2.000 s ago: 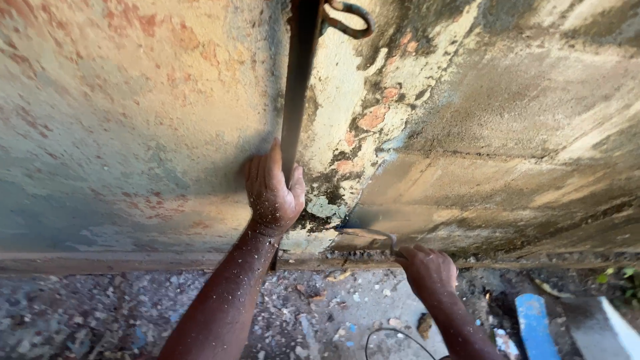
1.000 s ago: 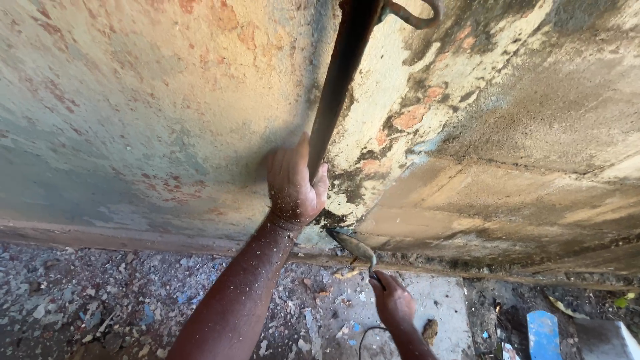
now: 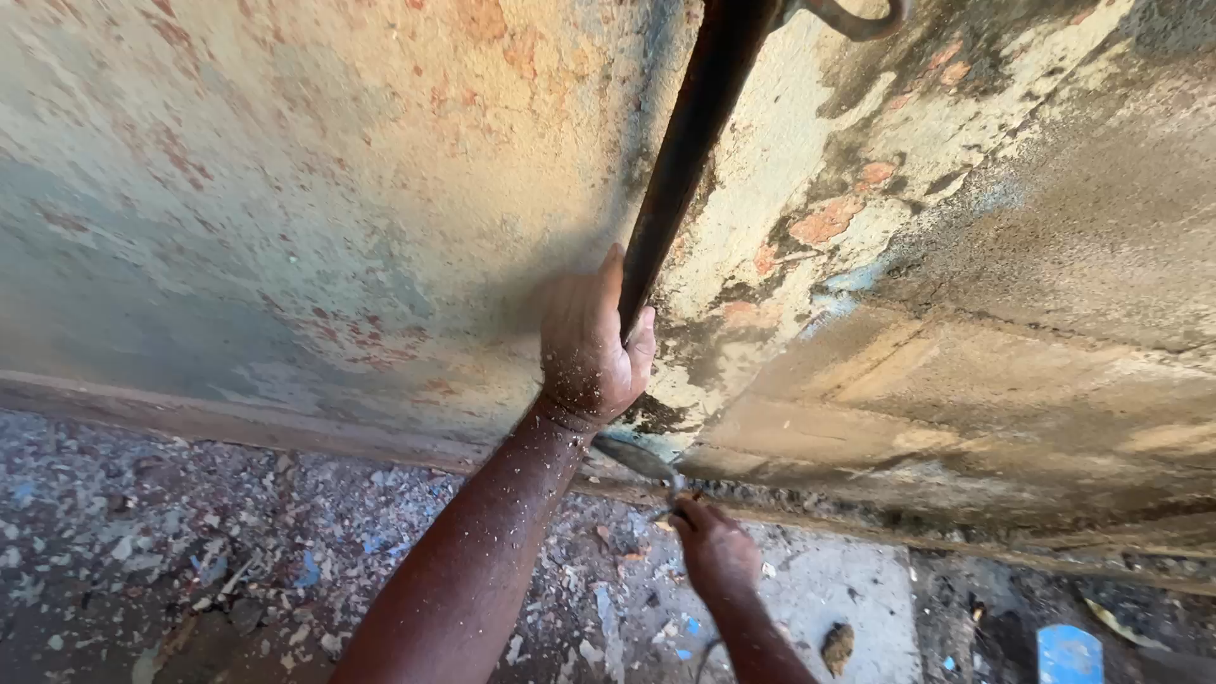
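Note:
My left hand [image 3: 594, 351] rests against a dark metal pipe [image 3: 679, 161] that runs down the wall, its thumb on the right side and its fingers on the left. White flecks dot this hand and forearm. Lower and to the right, my right hand [image 3: 714, 549] grips a pointed metal trowel [image 3: 635, 458], whose handle is mostly hidden in the fist. The blade lies against the foot of the wall, just below my left wrist. Around it the wall [image 3: 399, 218] shows peeling cream and pale blue paint, with reddish and dark patches.
Paint flakes litter the ground [image 3: 237, 551] along the wall base. A pale slab [image 3: 855, 589] with a brown lump [image 3: 838, 649] lies at lower right, and a blue flat object [image 3: 1070, 655] is beyond it. A metal hook [image 3: 860, 24] juts out beside the pipe at the top.
The trowel has shifted along the wall base, and its blade now lies flatter, close under my left wrist. My left hand stays at the pipe. The view has tilted and moved somewhat.

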